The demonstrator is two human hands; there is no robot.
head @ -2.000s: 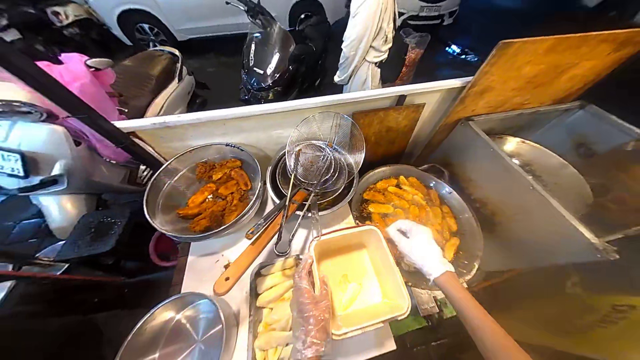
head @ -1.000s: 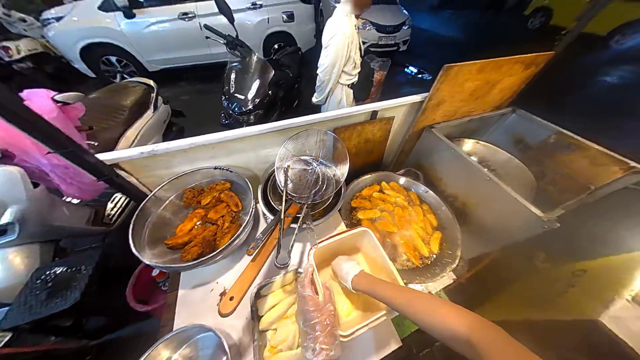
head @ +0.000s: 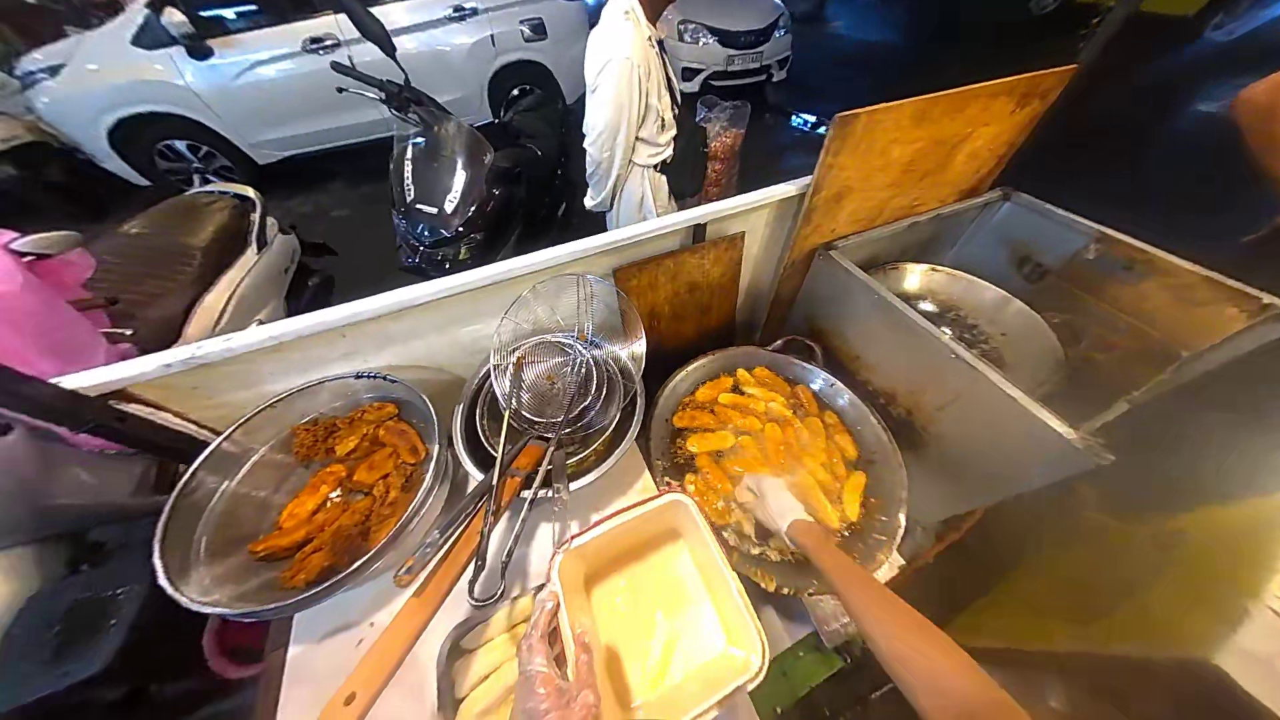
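My right hand point(head: 773, 503), in a white glove, is over the near side of a wide frying pan point(head: 893, 500) of bubbling oil, where many golden battered pieces point(head: 745, 430) float. Blur and steam hide its fingers, so whether it holds anything does not show. My left hand point(head: 556, 665), in a clear plastic glove, rests at the left wall of a cream plastic tub point(head: 735, 600) of pale yellow batter. Beneath and beside that hand, a tray point(head: 447, 665) holds peeled pale pieces point(head: 490, 660), which look like bananas.
Browned fried pieces point(head: 370, 470) lie in a metal basin point(head: 190, 540) at left. Wire strainers point(head: 570, 350), tongs point(head: 485, 595) and a wooden-handled tool point(head: 410, 625) rest at a metal bowl point(head: 640, 425). A metal enclosure point(head: 960, 430) stands right. Beyond the low wall are a person point(head: 625, 120), scooters and cars.
My right hand was over the pan, then dipped into the batter tub, and is now back at the pan. My left hand has stayed beside the tub.
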